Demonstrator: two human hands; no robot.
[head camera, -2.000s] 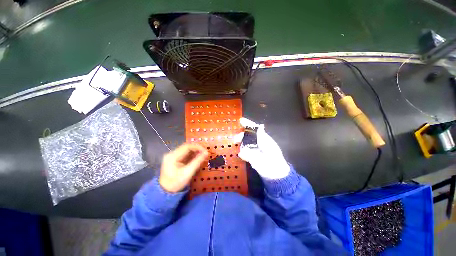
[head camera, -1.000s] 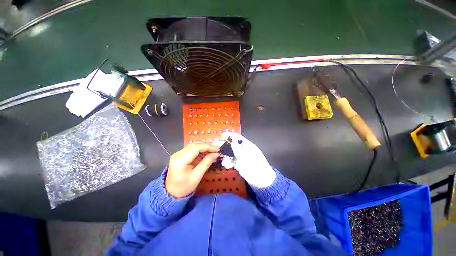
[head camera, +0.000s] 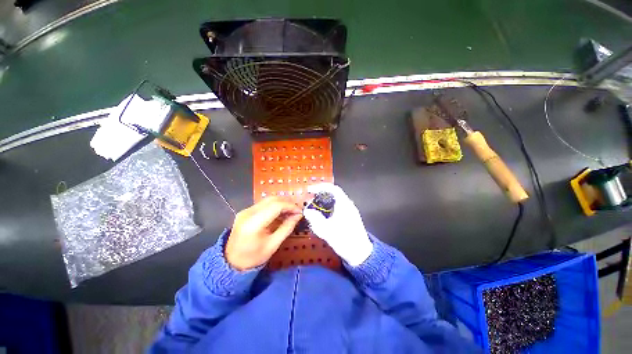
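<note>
The orange-red hole plate (head camera: 292, 166) lies in front of me, with shiny dots in its upper rows and bare holes in its lower rows. My gloved right hand (head camera: 338, 225) is over the plate's right side and holds a small clump of dark components (head camera: 323, 202). My bare left hand (head camera: 260, 234) is over the plate's left side, its thumb and index finger pinched together close to the right fingertips. Whether something tiny is between the left fingertips is too small to tell. Both hands hide the middle of the plate.
A black fan (head camera: 281, 90) stands behind the plate. A clear parts bag (head camera: 125, 214) and a yellow solder reel stand (head camera: 186, 131) are at left. A yellow sponge (head camera: 441, 145), a wooden-handled soldering iron (head camera: 496, 166) and another reel (head camera: 610, 190) are at right. A blue bin (head camera: 585, 297) is lower right.
From two seconds ago, my right hand has moved left and my left hand slightly right, so their fingertips meet over the plate. The dark clump has stayed in my right hand.
</note>
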